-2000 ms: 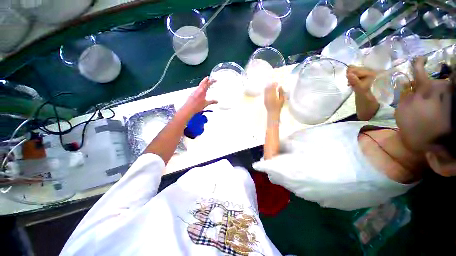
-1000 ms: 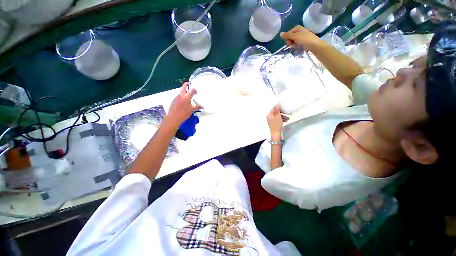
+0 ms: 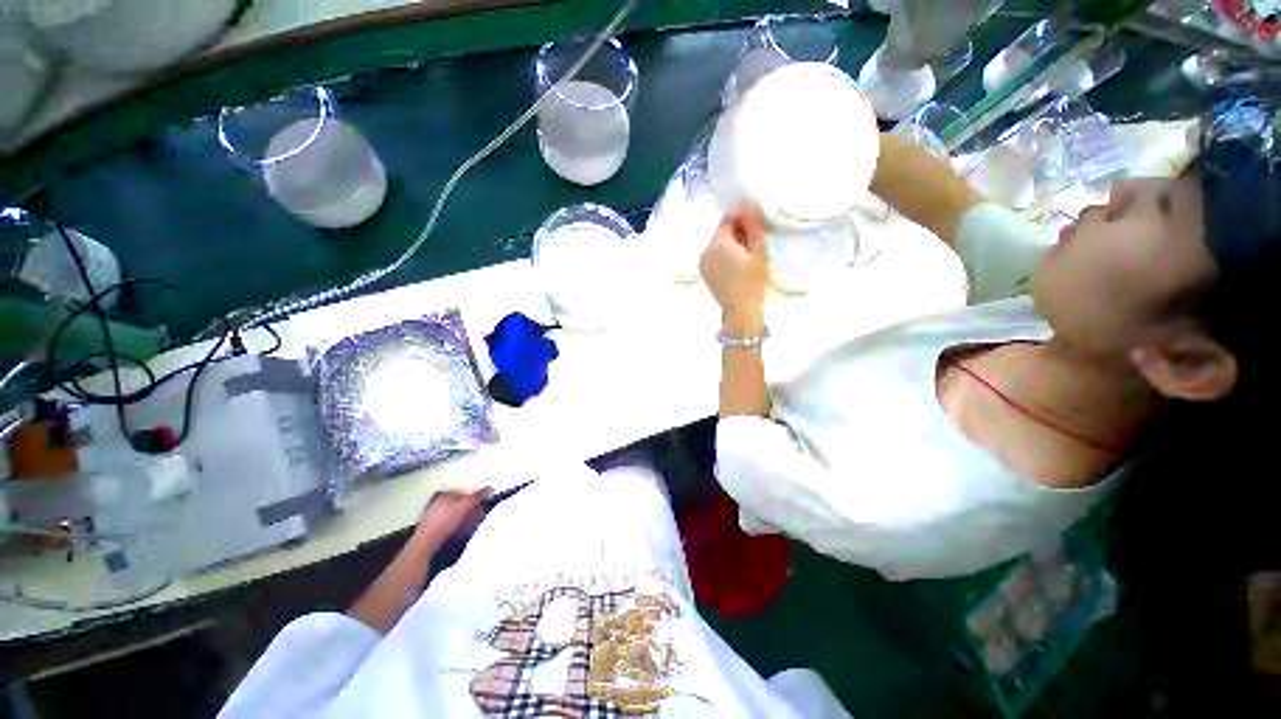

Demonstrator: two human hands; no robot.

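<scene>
A clear-walled unit with a white lower part stands on the cream-white bench, its open rim up, with no hand on it. A small crumpled bright-blue cloth or glove lies just in front of it. A square plastic-wrapped plate with a bright centre lies to the left. My left hand is at the bench's front edge below the wrapped plate, away from the unit; its fingers are small and blurred, and I see nothing in it. My right hand is not in view.
A person sits at the right and lifts a large white-bottomed unit over the bench. The green conveyor belt behind carries spaced units. A grey taped box with cables is at the left. A red stool stands below.
My left hand has let go of the clear-walled unit and drawn back to the bench's front edge. The neighbour has raised and tilted the large unit. Units on the belt have shifted slightly right.
</scene>
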